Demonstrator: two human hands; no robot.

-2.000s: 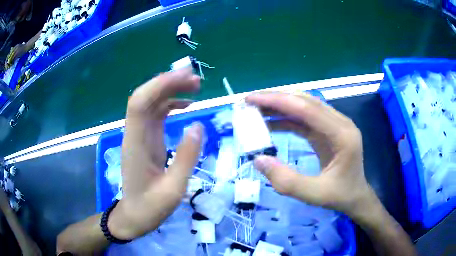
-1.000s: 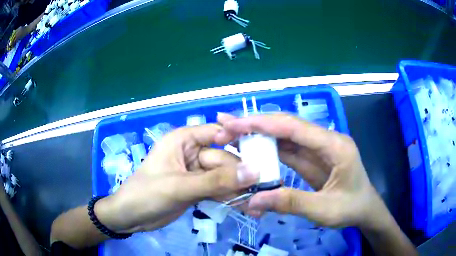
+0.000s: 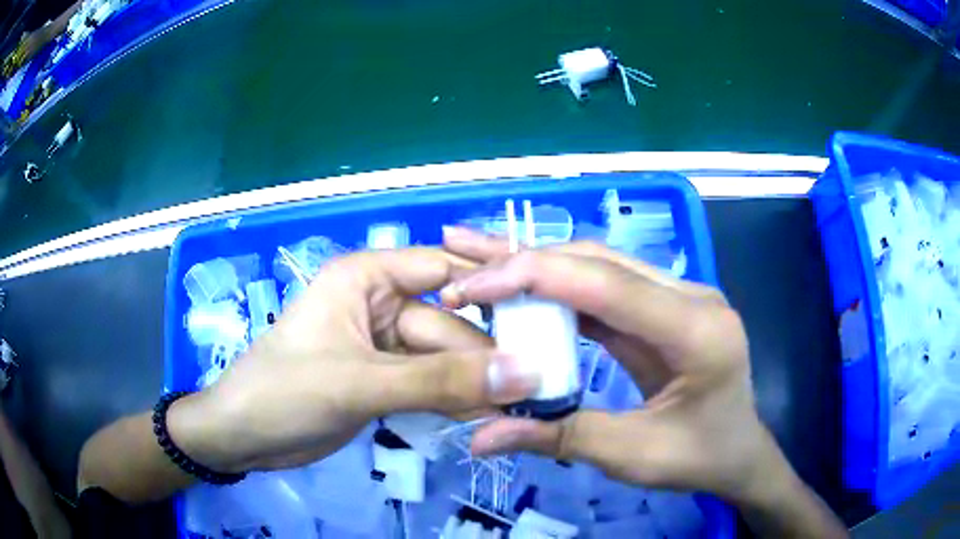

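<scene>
A wired unit point(image 3: 538, 342) with a white body and black lower end is held upright above the near bin. Two pale lead wires stick up from its top. My left hand point(image 3: 358, 363) grips it from the left, with the thumb on the white body. My right hand point(image 3: 642, 368) grips it from the right, with fingers across the top and the thumb near the black end. The near blue bin point(image 3: 181, 347) below holds translucent housings, with several wired units on top. My hands hide its middle.
The green conveyor belt point(image 3: 347, 95) lies beyond pale metal rails point(image 3: 421, 172) and carries a wired unit point(image 3: 586, 66) and small pieces at left. A second blue bin point(image 3: 858, 347) of milky pieces stands at right. Another person's forearm point(image 3: 30, 479) shows at lower left.
My left hand was apart from the unit two seconds ago and now holds it together with my right. Units on the belt have moved right, and one has left view.
</scene>
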